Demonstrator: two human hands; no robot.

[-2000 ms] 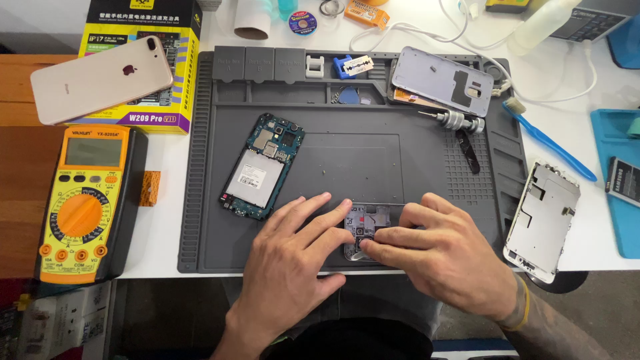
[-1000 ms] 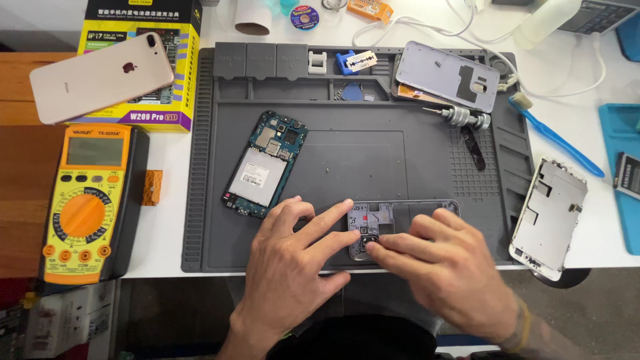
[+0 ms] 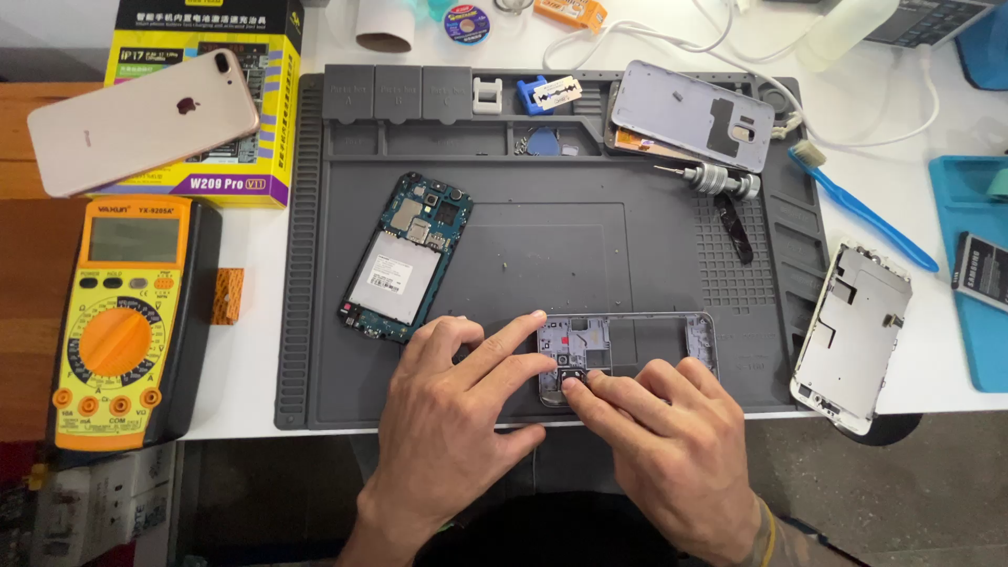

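Note:
A phone mid-frame [image 3: 594, 340] lies flat on the grey silicone repair mat [image 3: 504, 260], close to its front edge. My left hand [image 3: 461, 409] has its index and middle fingertips against the frame's left end, thumb apart. At the lower left part of the frame, my right hand [image 3: 661, 433] has thumb and index fingertips at a small black square part [image 3: 572, 376]; whether they pinch it or only press on it cannot be told. Up and left of my left hand lies an opened phone with its blue circuit board [image 3: 409, 256] and a silver battery compartment showing.
A multimeter [image 3: 118, 331] and a boxed tool [image 3: 236, 185] under a rose phone [image 3: 146, 122] stand left. At the right are a grey phone back cover [image 3: 693, 110], a precision screwdriver [image 3: 717, 181], a blue brush [image 3: 866, 213] and a white phone display assembly [image 3: 854, 339]. A razor blade [image 3: 557, 93] lies at the top.
The right hand has moved off the frame's right part, which it covered two seconds ago, and more of the frame shows. The left hand stays beside the frame's left end.

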